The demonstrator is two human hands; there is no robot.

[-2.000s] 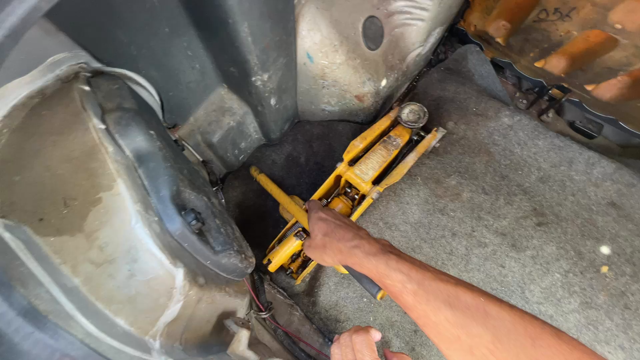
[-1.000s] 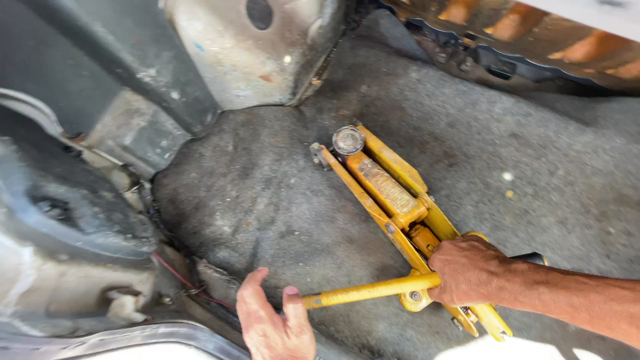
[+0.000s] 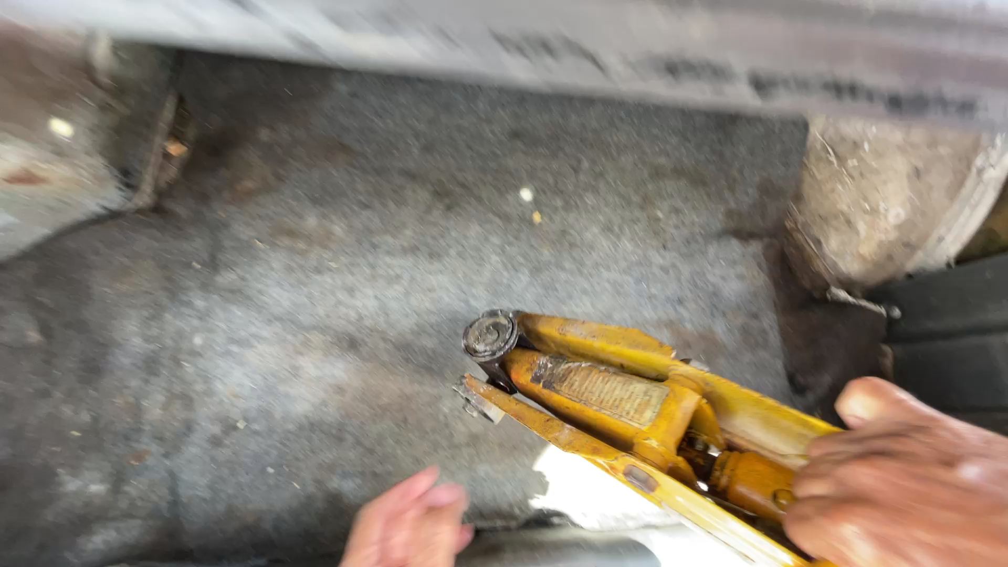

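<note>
A yellow hydraulic floor jack (image 3: 602, 390) runs from the middle of the head view to the lower right corner, its round dark saddle (image 3: 490, 335) toward the upper left. My right hand (image 3: 890, 480) is closed on its rear part near the right edge; the exact part it grips is hidden beneath the fingers. A worn label bearing writing covers part of the lift arm. My left hand (image 3: 409, 520), blurred, is at the bottom edge, left of the jack and apart from it, with nothing seen in it. The jack's handle is not visible.
Grey carpet (image 3: 354, 276) lines a vehicle's cargo floor. A blurred pale body edge (image 3: 504, 47) crosses the top. Bare metal wheel housings stand at the left (image 3: 63, 157) and right (image 3: 890, 197). A dark panel (image 3: 953, 331) sits at the right edge.
From beside the left wheel housing, my right hand has carried the jack across the carpet. My left hand, close to the handle's end one second ago, is now apart from the jack. The view has swung right.
</note>
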